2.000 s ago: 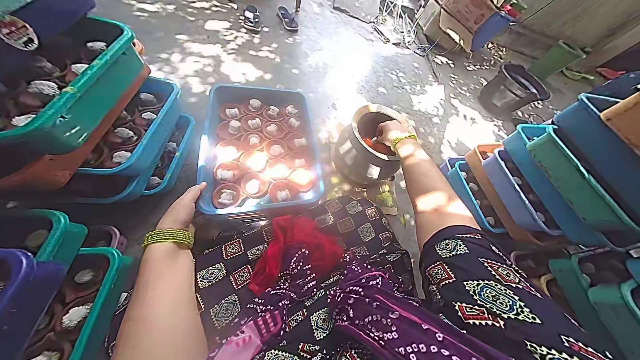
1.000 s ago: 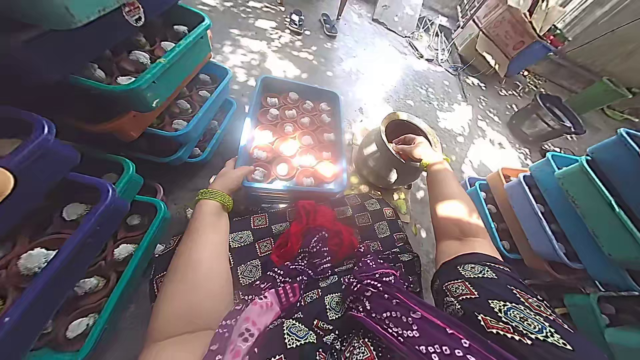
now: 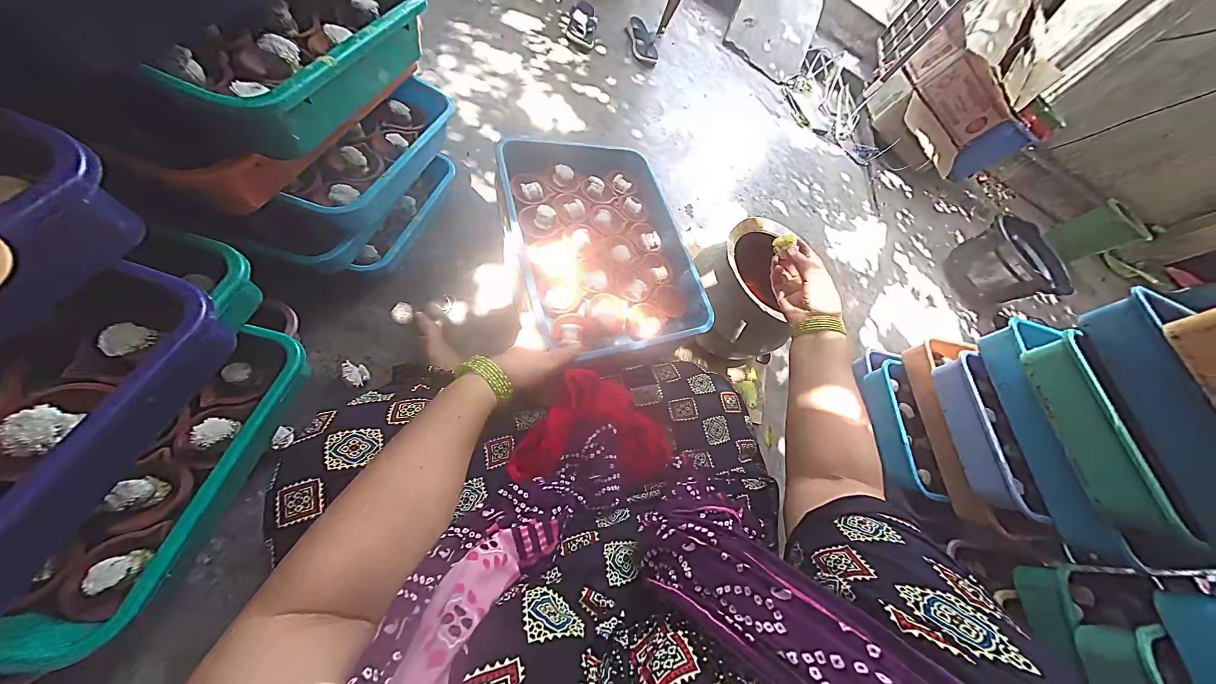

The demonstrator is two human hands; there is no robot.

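Note:
A blue plastic tray (image 3: pixel 632 154) lies before me, holding rows of small reddish-brown clay cups (image 3: pixel 608 220) with whitish pieces on top. My left hand (image 3: pixel 532 359) is at the tray's near left corner, its thumb side by the rim; glare blurs the contact. To the tray's right stands a round metal pot (image 3: pixel 736 318), tilted in view, with something dark reddish inside. My right hand (image 3: pixel 803 280) is over the pot's right rim, fingers bent around a small yellow-green piece (image 3: pixel 785 244) at the fingertips. Both wrists wear green bangles.
Stacked trays with filled clay cups stand at left, teal (image 3: pixel 313 104) and purple (image 3: pixel 104 313). More stacked trays (image 3: pixel 1092 418) rise at right. A dark bucket (image 3: pixel 1007 261), a cardboard box (image 3: pixel 959 95), cables (image 3: pixel 822 90) and sandals (image 3: pixel 642 40) are farther off. White pieces (image 3: pixel 354 372) lie on the floor.
My right hand, inside the pot's mouth two seconds ago, has come up to its rim with a yellow-green piece. My left hand has shifted along the tray's near left corner. The view has turned somewhat.

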